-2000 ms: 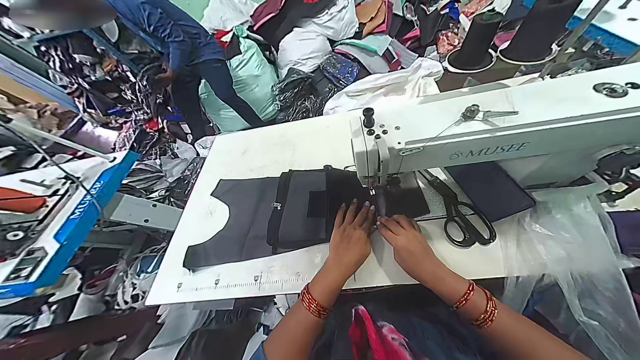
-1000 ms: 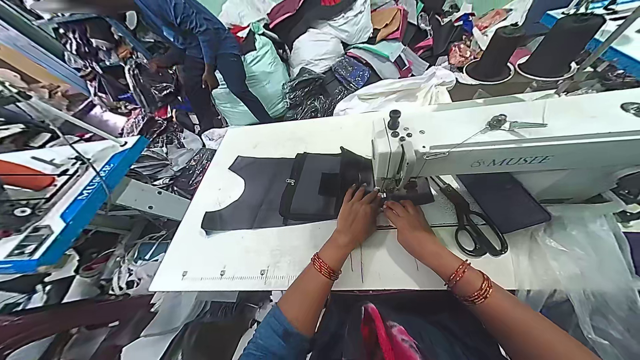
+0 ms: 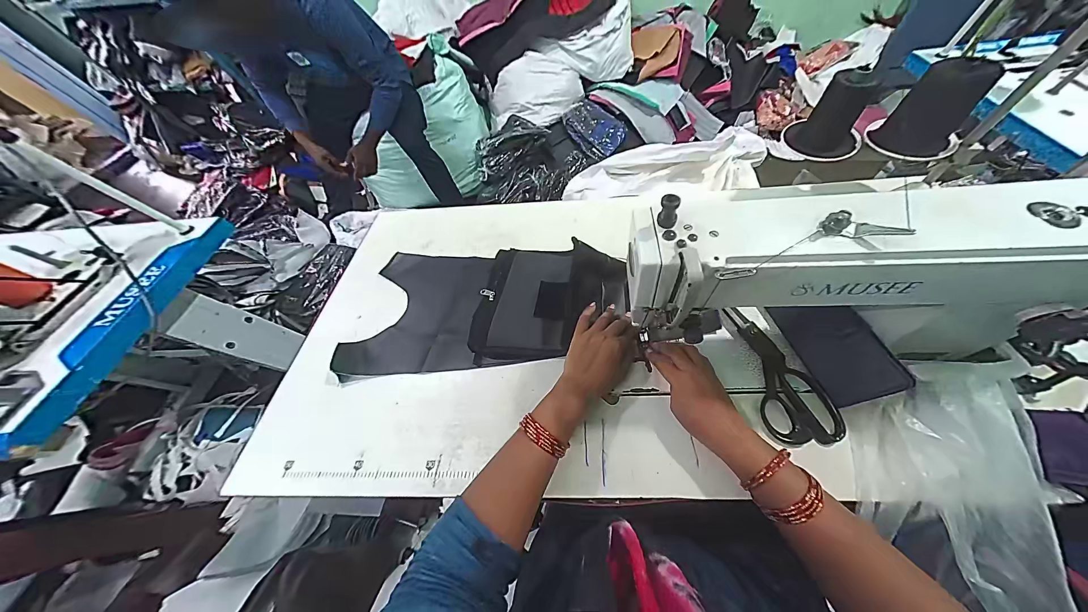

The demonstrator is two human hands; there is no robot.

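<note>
An industrial sewing machine (image 3: 816, 272) stands at the right of a white table. My left hand (image 3: 597, 353) lies on the edge of a dark grey fabric piece (image 3: 442, 297), just left of the presser foot (image 3: 650, 333). The fabric stretches left across the table, with a layered panel and a small zipper pull (image 3: 487, 294) on it. My right hand (image 3: 690, 382) is just in front of the foot, its fingertips close to the needle area; what lies under them is partly hidden. Black-handled scissors (image 3: 790, 399) lie to the right of my right hand.
A folded dark cloth (image 3: 841, 353) lies beneath the machine arm. Clear plastic (image 3: 943, 450) hangs over the table's right side. Two black thread cones (image 3: 935, 106) stand behind. A person (image 3: 365, 76) in blue stands beyond the table, near filled sacks. Another machine (image 3: 127, 314) is at the left.
The dark fabric near the foot no longer extends to the right of it as it did two seconds ago. Beyond the table, the person's hands have come together.
</note>
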